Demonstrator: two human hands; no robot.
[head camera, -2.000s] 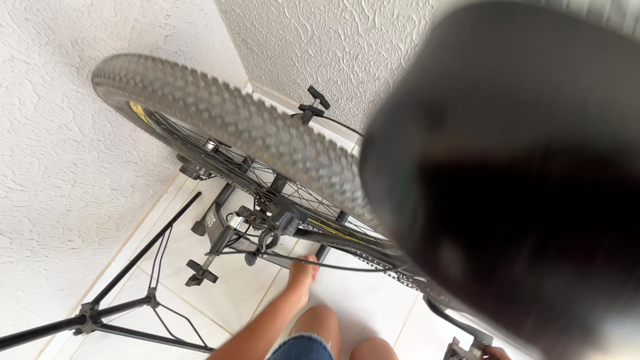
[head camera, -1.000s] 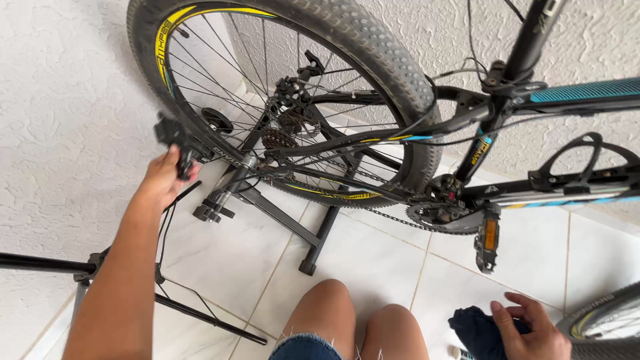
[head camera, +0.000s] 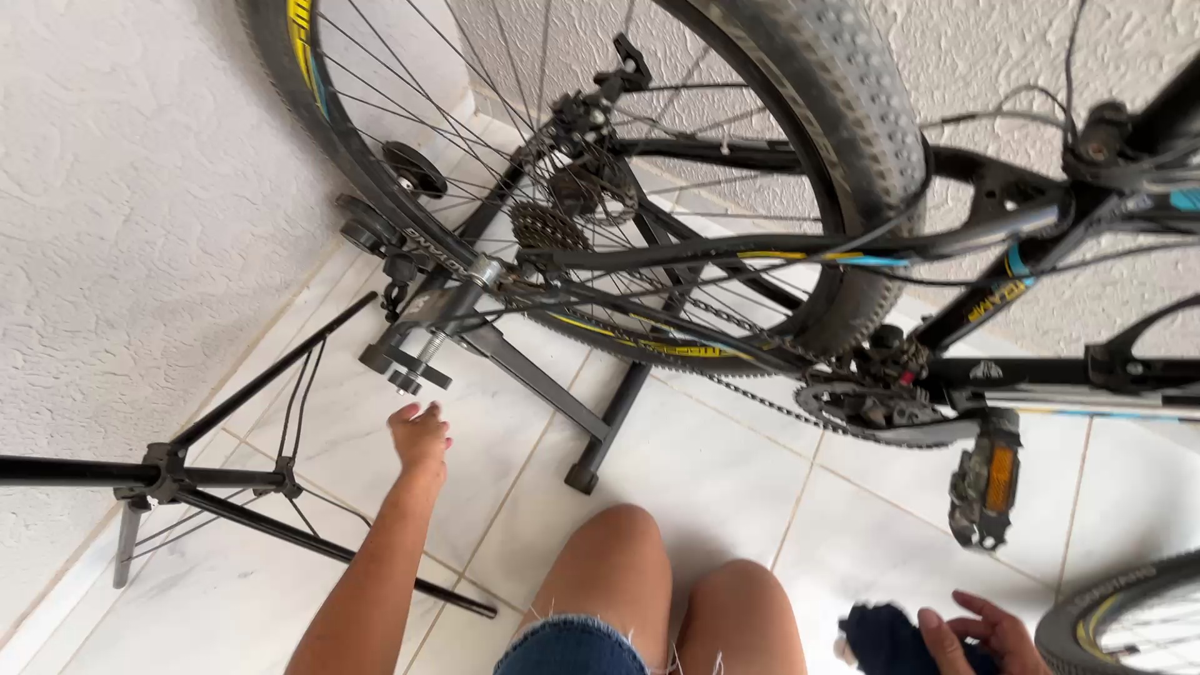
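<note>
My left hand is just below the black handle knob of the bicycle stand, fingers partly curled, with nothing seen in it. My right hand, at the lower right, holds a dark blue cloth. A mountain bike's rear wheel rises above, its axle end held in the black stand. The cassette, the chain and the crankset show on the bike's near side. A pedal with an orange reflector hangs at the right.
A black tripod spreads its legs over the tiled floor at the left. Textured walls stand behind the wheel. Another bicycle wheel is at the lower right corner. My knees are at the bottom middle.
My left hand has moved from a black part by the rear wheel's left side down to below the stand's handle knob. The right hand still holds the cloth.
</note>
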